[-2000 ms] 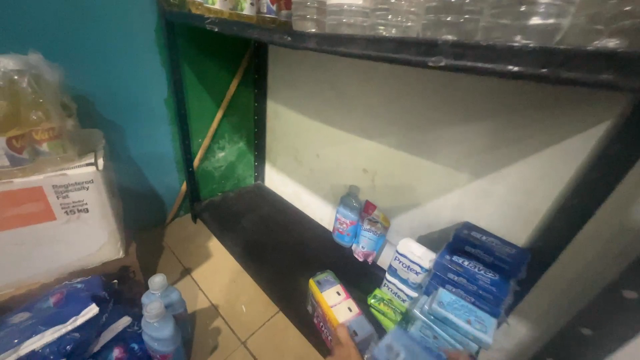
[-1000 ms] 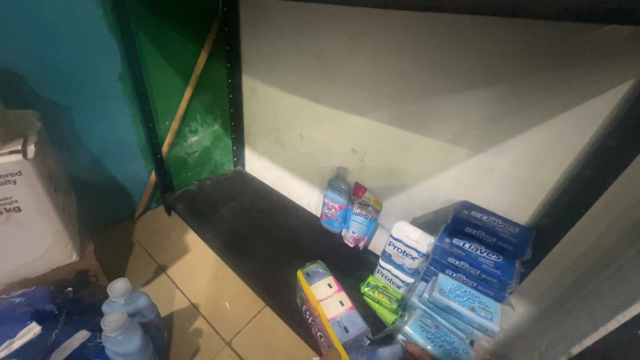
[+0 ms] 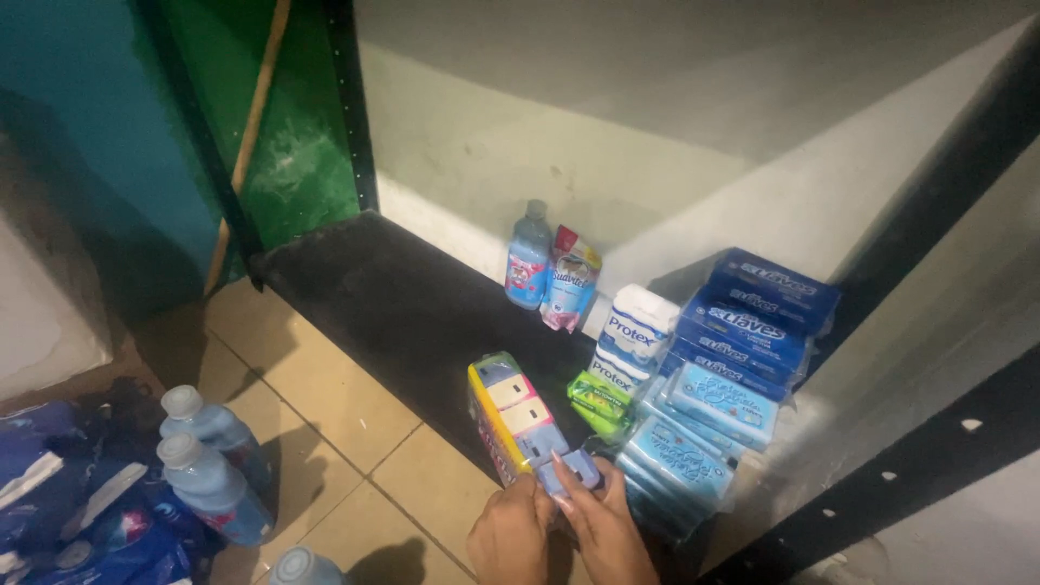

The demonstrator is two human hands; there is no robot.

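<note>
My right hand grips a small lilac soap box between thumb and fingers. Close beside it, my left hand has its fingers curled at the near end of a yellow-edged multipack of soap boxes; whether it holds the pack or the small box is unclear. Right of the multipack are green soap packs and white-and-blue Protex soap packs. Light blue wrapped soap bars lie just right of my right hand, with dark blue Llaves packs behind them.
A blue softener bottle and a Suavitel pouch stand at the back of the black shelf. Several blue bottles stand on the tiled floor by blue packages. A perforated metal post crosses the lower right.
The view has tilted down and shifted. Both hands now show near the multipack's near end, with the lilac box between them; one second ago they were mostly out of frame.
</note>
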